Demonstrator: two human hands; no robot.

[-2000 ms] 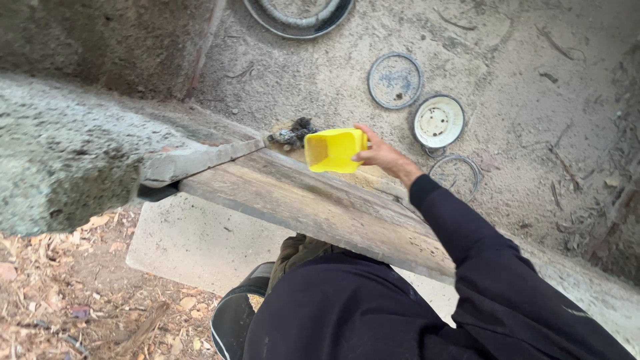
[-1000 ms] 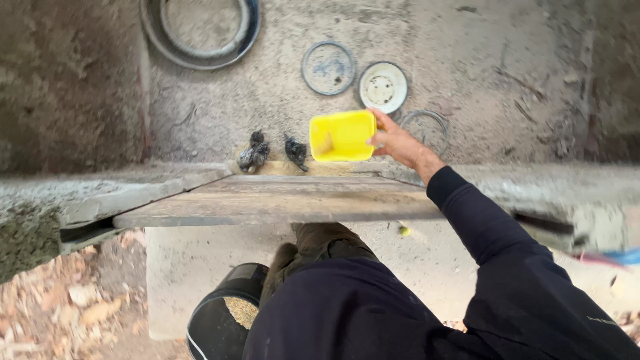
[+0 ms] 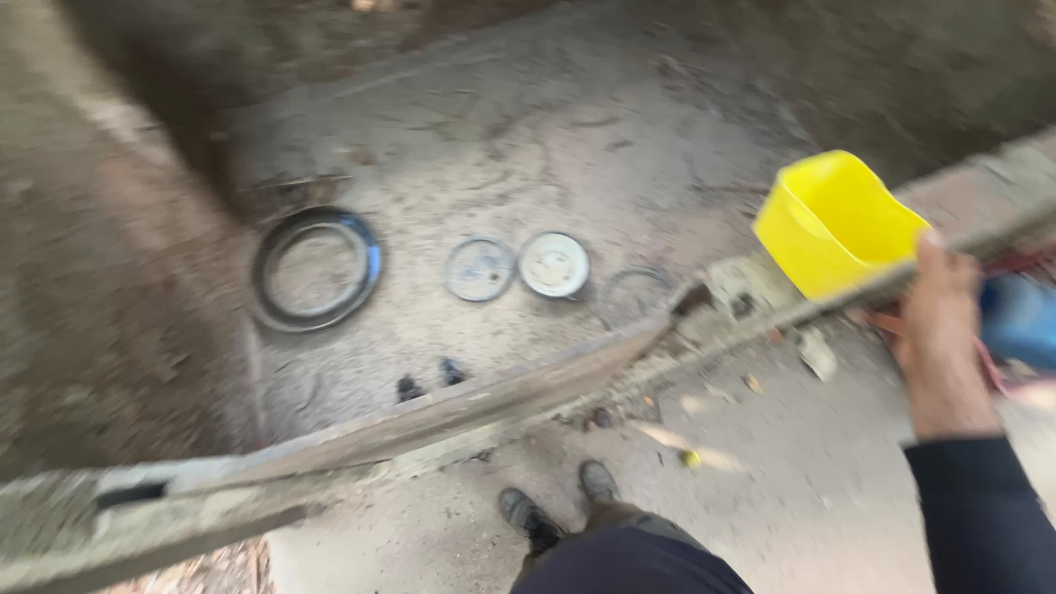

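Observation:
My right hand (image 3: 945, 330) reaches out at the right and grips the near side of a yellow plastic scoop-like container (image 3: 833, 219). The container is tilted with its opening facing up and right, over or against the top of the low concrete wall; whether it touches the wall cannot be told. What I see of its inside is bare yellow. My left hand is out of view.
Beyond the wooden board (image 3: 495, 396) in the wall lie a black ring-shaped trough (image 3: 264, 285), a round pale dish (image 3: 554, 265), a thin-rimmed disc (image 3: 479, 270) and small dark clumps (image 3: 408, 388). A blue object (image 3: 1023, 322) is at the far right. My shoes (image 3: 520, 505) stand on concrete.
My right hand has carried the yellow container from above the board, near the dark clumps, to the wall at the right. The view has swung and widened.

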